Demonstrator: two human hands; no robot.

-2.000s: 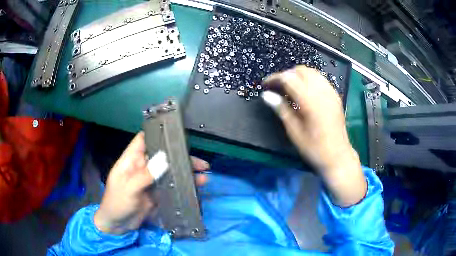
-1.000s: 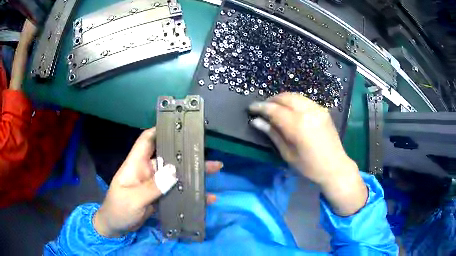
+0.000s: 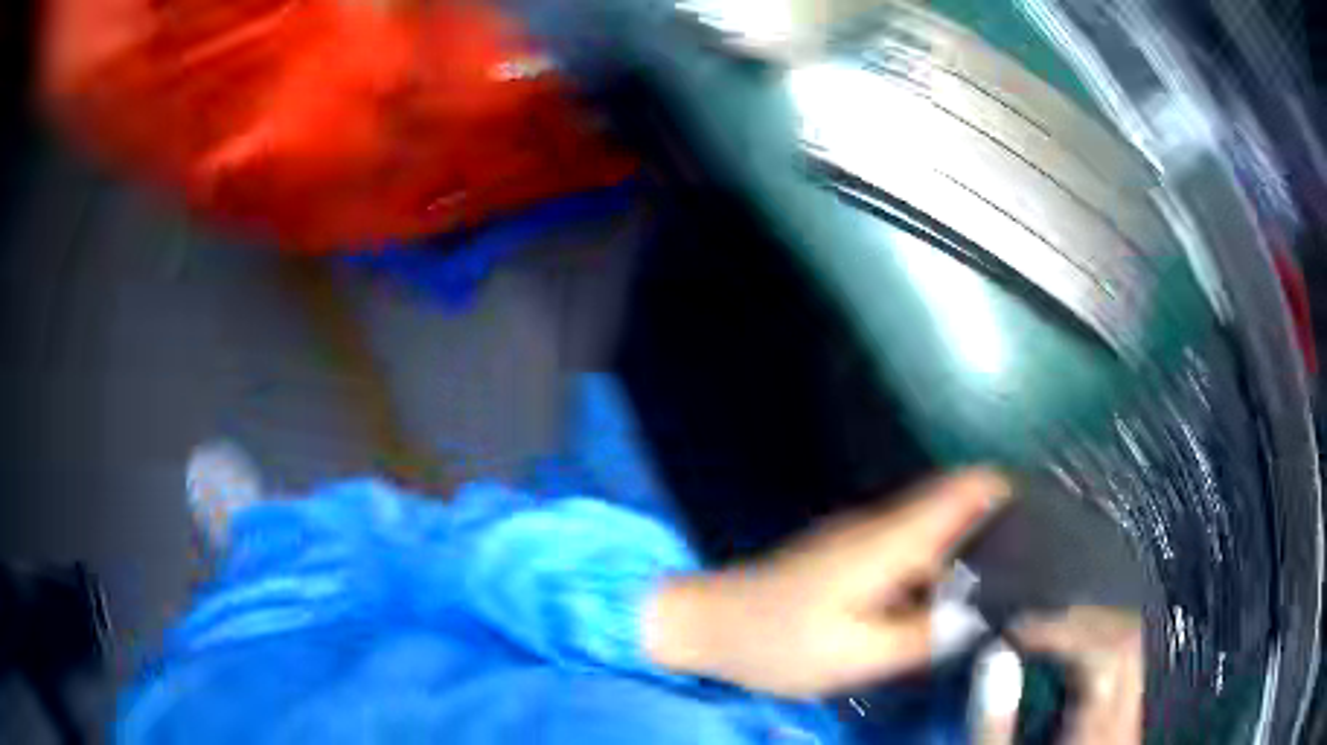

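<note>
The view is strongly blurred. My left hand (image 3: 815,611) is at the lower right, with a white cover on a fingertip. My right hand (image 3: 1092,655) is just right of it, partly cut off by the lower edge, also with a white-covered fingertip. Something dark shows between the hands; its shape is too blurred to tell, and the metal plate cannot be made out. The black parts tray (image 3: 1077,539) lies beyond the hands. The small ring parts (image 3: 1186,510) show as streaks on it.
Stacked silver-grey plates (image 3: 975,160) lie on the green bench (image 3: 931,328) at the upper right. A curved rail (image 3: 1237,218) runs along the right. A person's orange-red clothing (image 3: 335,117) is at the upper left. Grey floor (image 3: 480,335) shows below it.
The view has swung left and tilted, so the bench and both hands now sit towards the right. My hands are now close together. The metal plate is no longer discernible.
</note>
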